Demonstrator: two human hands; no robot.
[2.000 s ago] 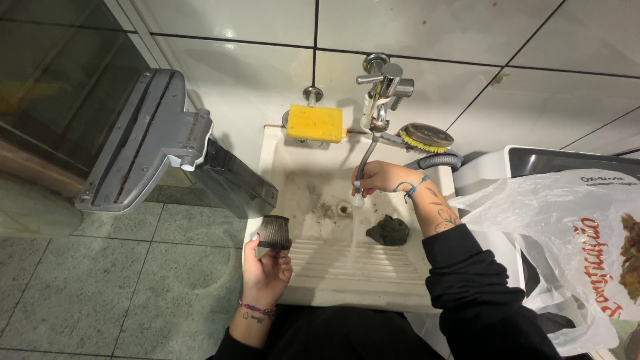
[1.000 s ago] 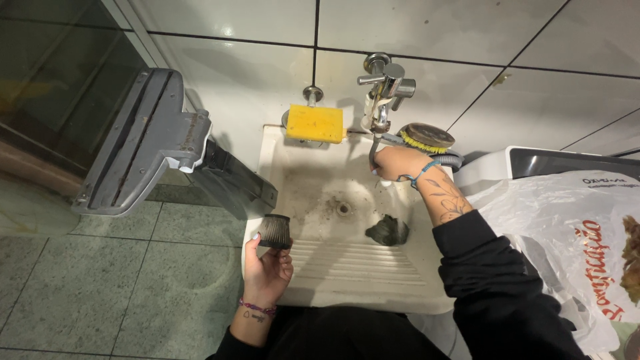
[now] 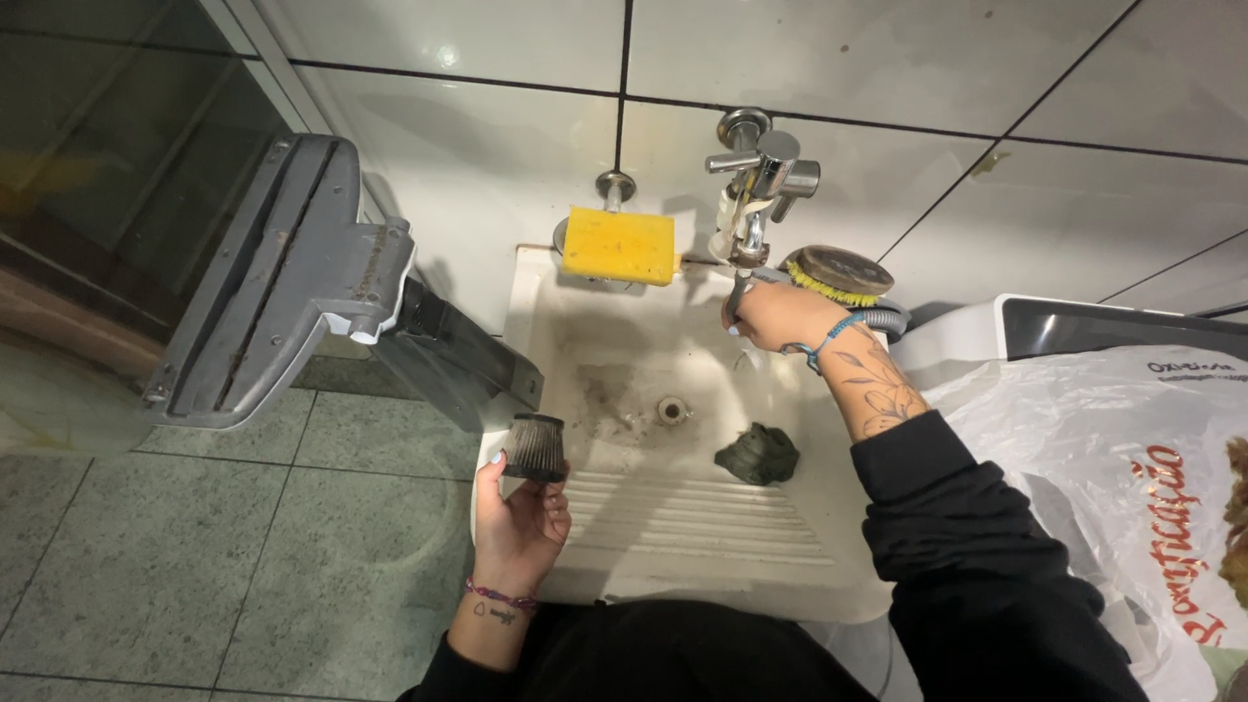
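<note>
My left hand [image 3: 525, 522] holds a pleated cone-shaped filter [image 3: 535, 448], grey with a dark rim, over the left edge of the white utility sink [image 3: 682, 580]. At the back of the sink my right hand [image 3: 780, 314] grips the short grey hose [image 3: 743, 292] hanging below the chrome faucet [image 3: 777, 161]. A crumpled dark green cloth [image 3: 759, 454] lies in the basin, right of the drain [image 3: 673, 410]. Dark dirt specks spread over the basin floor left of the drain.
A yellow sponge [image 3: 618, 246] sits at the sink's back wall. Beside the faucet rests an oval scrub brush [image 3: 838, 275] with yellow bristles. A grey vacuum floor head [image 3: 283, 283] stands at left. White plastic bags [image 3: 1082, 448] lie at right by a white and black appliance [image 3: 1043, 327].
My right hand has moved up from above the basin toward the faucet outlet, still at the hose. My left hand stays in place with the filter.
</note>
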